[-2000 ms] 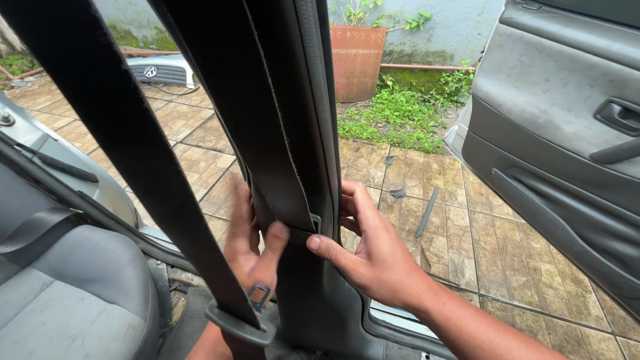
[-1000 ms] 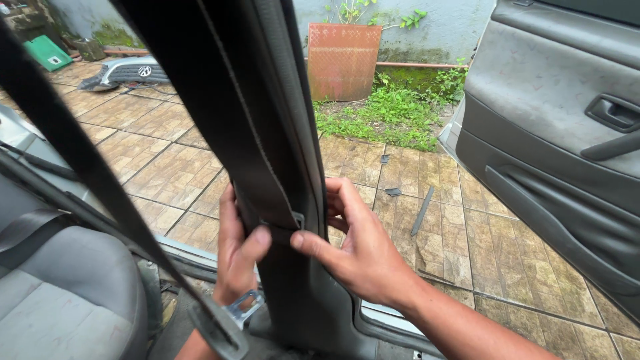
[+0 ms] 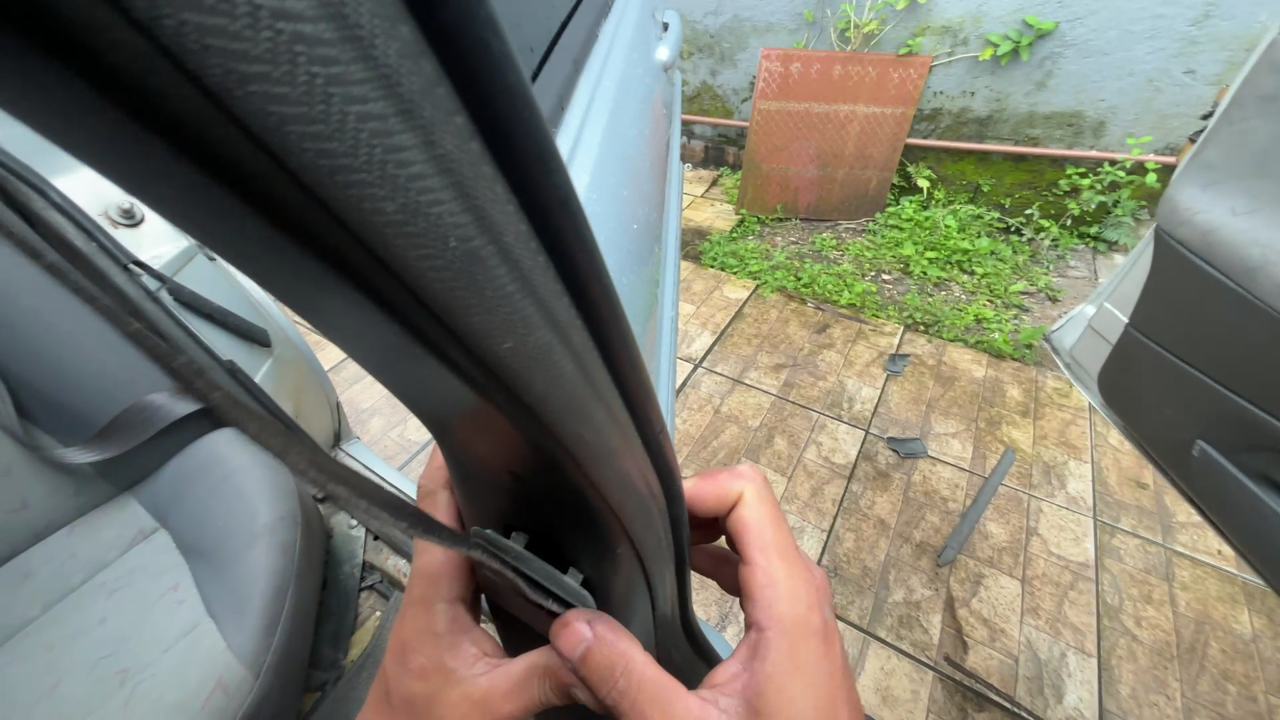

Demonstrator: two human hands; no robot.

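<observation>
Both hands are low in the head view at a car's dark door pillar trim [image 3: 500,350]. A small black plastic clip piece [image 3: 530,568] with short tabs is between them, tilted, against the trim. My left hand [image 3: 440,620] is on the pillar's left side, its fingers partly behind the trim and its thumb by the clip piece. The thumb of my right hand [image 3: 740,610] presses the lower right end of the piece, while its bent fingers reach around the pillar's right edge. A dark seat belt strap [image 3: 330,480] slants down from the upper left to the piece.
A grey car seat [image 3: 180,560] is at the left. Beyond the pillar lie floor tiles [image 3: 790,380] with a dark strip [image 3: 978,508] and small dark scraps. An open car door [image 3: 1190,380] stands at the right, and a rusty metal panel [image 3: 835,135] leans by the wall.
The view has come much closer to the pillar. The black piece, flat against the pillar under both thumbs before, now stands tilted with its tabs showing.
</observation>
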